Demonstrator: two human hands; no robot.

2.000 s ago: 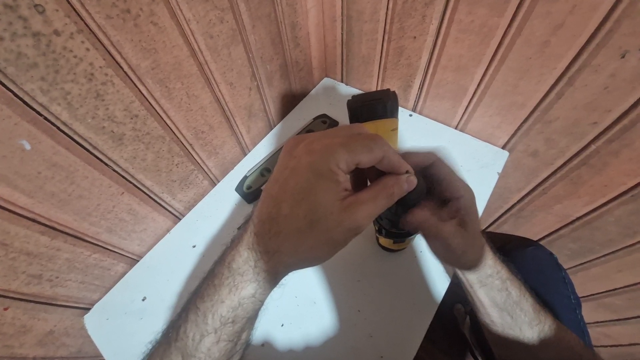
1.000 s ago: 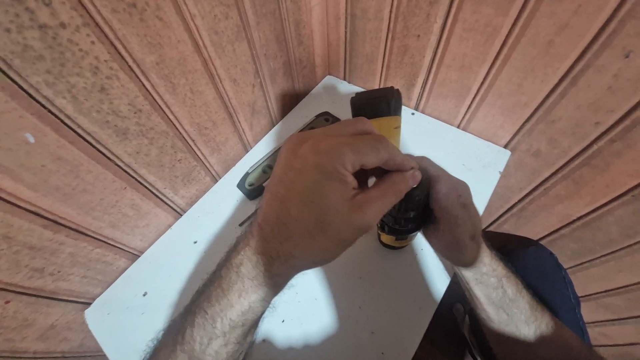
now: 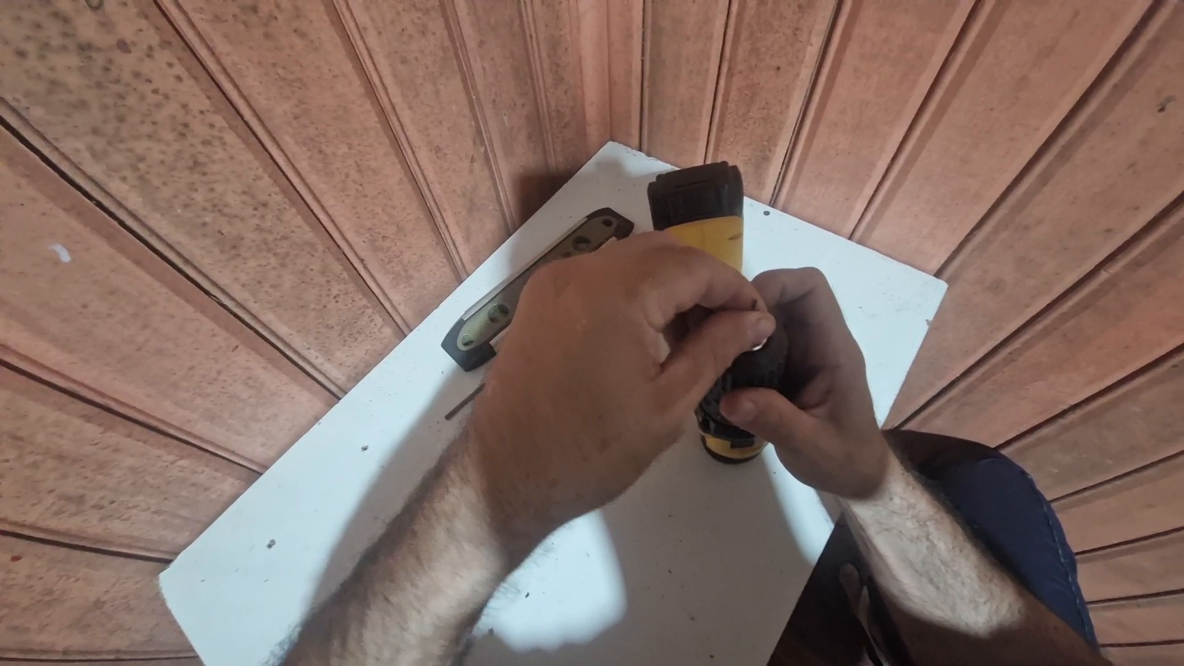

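A yellow and black cordless drill point(image 3: 710, 231) stands on the white board, its black battery end at the far side and its chuck toward me. My right hand point(image 3: 814, 388) is wrapped around the black chuck, with the thumb across its near side. My left hand point(image 3: 592, 370) covers much of the drill's left side; its thumb and index finger pinch a small, pale or shiny piece at the front of the chuck, mostly hidden by the fingertips. Left of that hand lies a dark lock-like metal fitting with a pale plate and holes point(image 3: 486, 326).
A thin brown rod point(image 3: 463, 402), partly hidden by my left hand, lies on the white board point(image 3: 277, 518). Wooden plank walls point(image 3: 305, 166) meet in a corner behind the board. Dark blue cloth point(image 3: 1004, 518) is at the lower right.
My right hand's fingers have shifted around the chuck, with the thumb now lower on its near side. My left hand stays pinched at the chuck's front. The drill has hardly moved.
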